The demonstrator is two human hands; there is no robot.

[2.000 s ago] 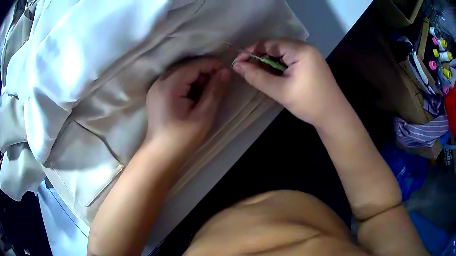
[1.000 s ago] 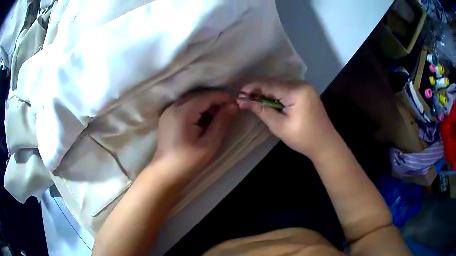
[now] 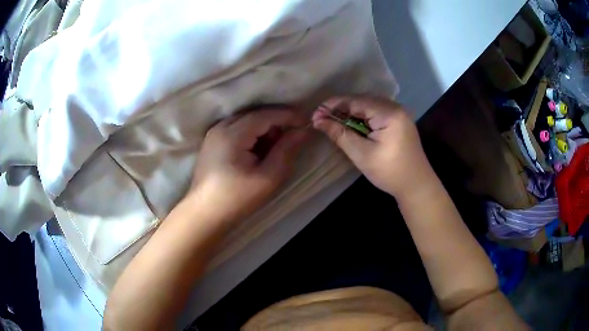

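Note:
A cream garment (image 3: 168, 77) covers much of the table, with a squarish patch pocket (image 3: 106, 213) at its lower left. Several parallel garment edges (image 3: 284, 187) lie along the side nearest me. My left hand (image 3: 248, 152) is curled on the garment near the edge, fingertips together; what it pinches is too blurred to tell. My right hand (image 3: 365, 139) holds thread snips (image 3: 357, 125) with green handles in its palm. Its fingertips are pinched just right of my left fingertips, with a small gap. The blades are mostly hidden.
The white tabletop (image 3: 445, 39) shows at the upper right. Beyond it are a cardboard box (image 3: 520, 64), pink and yellow thread spools (image 3: 560, 123), a red plastic basket (image 3: 575, 194), striped cloth (image 3: 523, 218) and a blue bag (image 3: 507, 265). My bare torso is at the bottom.
Both hands first appear lower in the picture, then slightly higher again. The fingertips came close together and are now a little apart. The snips stay in my right hand.

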